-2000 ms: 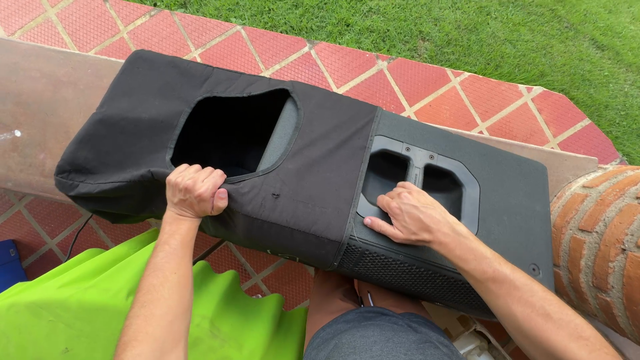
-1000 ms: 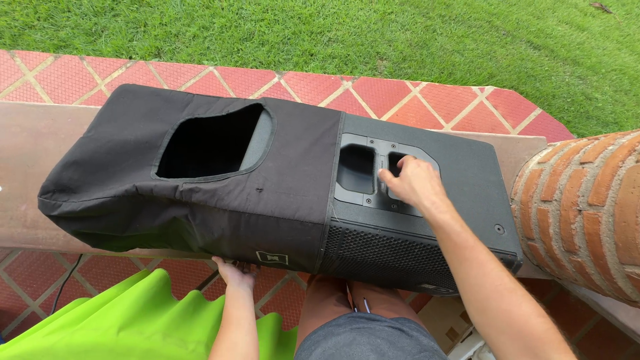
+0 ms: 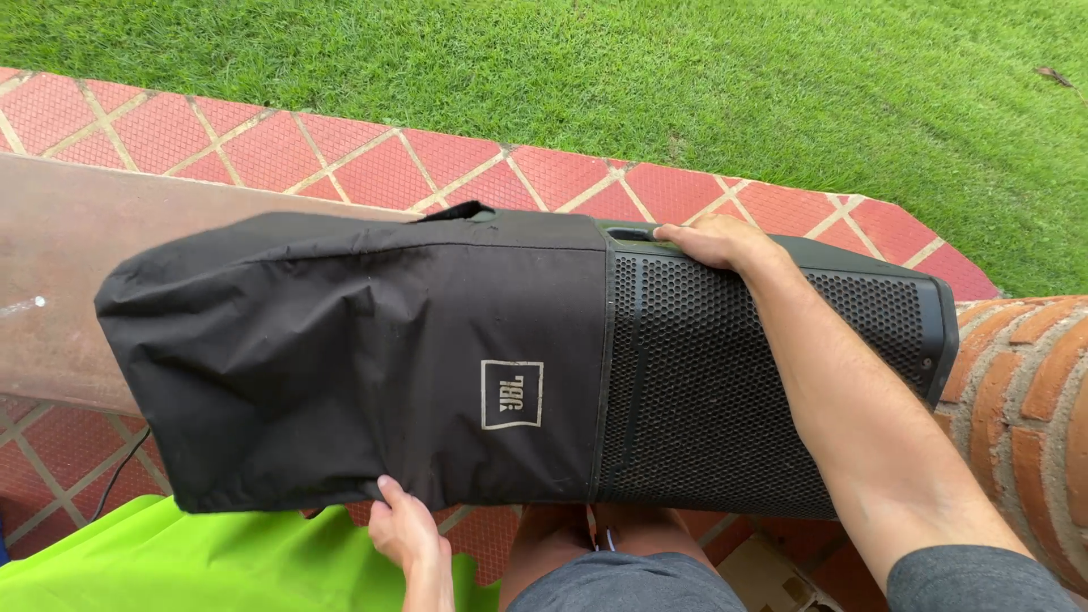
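Note:
A black JBL loudspeaker (image 3: 714,374) lies lengthwise on a ledge, tilted so its perforated metal grille faces me. A black fabric cover (image 3: 340,357) with a JBL logo encloses its left part, sagging in folds at the far left. My right hand (image 3: 714,242) grips the handle recess on the speaker's upper side, just right of the cover's edge; its fingertips are hidden in the recess. My left hand (image 3: 408,527) is at the cover's lower edge, thumb on the fabric, its other fingers partly hidden. The opening in the cover shows only as a raised flap at the top.
A smooth ledge (image 3: 68,246) runs under the speaker. A round brick column (image 3: 1020,408) stands at the right. Bright green fabric (image 3: 212,561) is at the lower left, near a dark cable (image 3: 119,476). A cardboard box (image 3: 765,574) sits below right. Red tiles and grass lie beyond.
The speaker has tipped so its grille and the logo face me; its handle side faced up before. My left hand has gone from the cover's opening to its lower edge.

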